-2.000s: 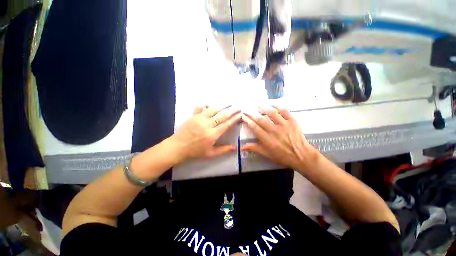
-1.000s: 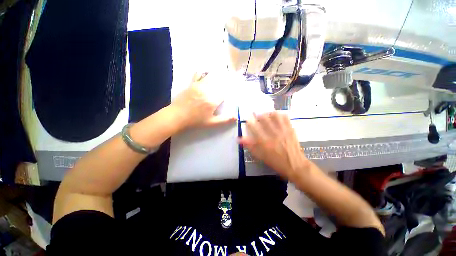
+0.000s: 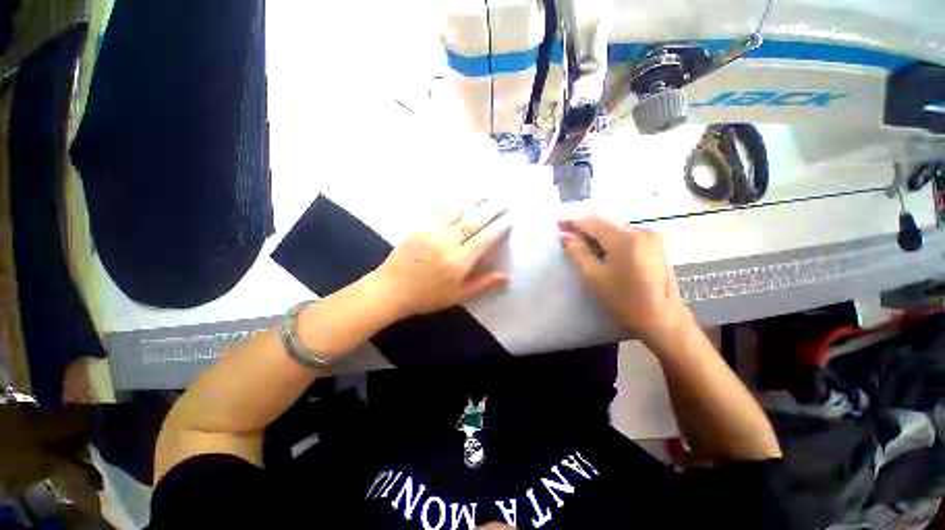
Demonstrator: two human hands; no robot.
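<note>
A white pocket piece (image 3: 549, 305) lies turned at an angle below the machine head, down to the table's front edge. A dark panel (image 3: 330, 246) shows slanting along its left side and passes under my left forearm. My left hand (image 3: 440, 267) lies flat on the cloth, fingers spread, tips left of the glare at the needle. My right hand (image 3: 627, 271) pinches the right edge of the white piece, with a small dark strip (image 3: 589, 244) at its fingers. The presser foot (image 3: 531, 145) is above the fingertips; glare hides the needle point.
A tall stack of dark cut pieces (image 3: 176, 166) lies at the left. Scissors' dark handles (image 3: 728, 166) rest right of the needle under the JACK machine arm (image 3: 829, 72). Dark and pale cloth (image 3: 47, 207) hangs at the far left. A grey ruler strip (image 3: 767, 287) runs along the front edge.
The white piece and dark panel have turned from straight to slanting. My right hand has moved right and now pinches the cloth's edge. The camera view has shifted slightly.
</note>
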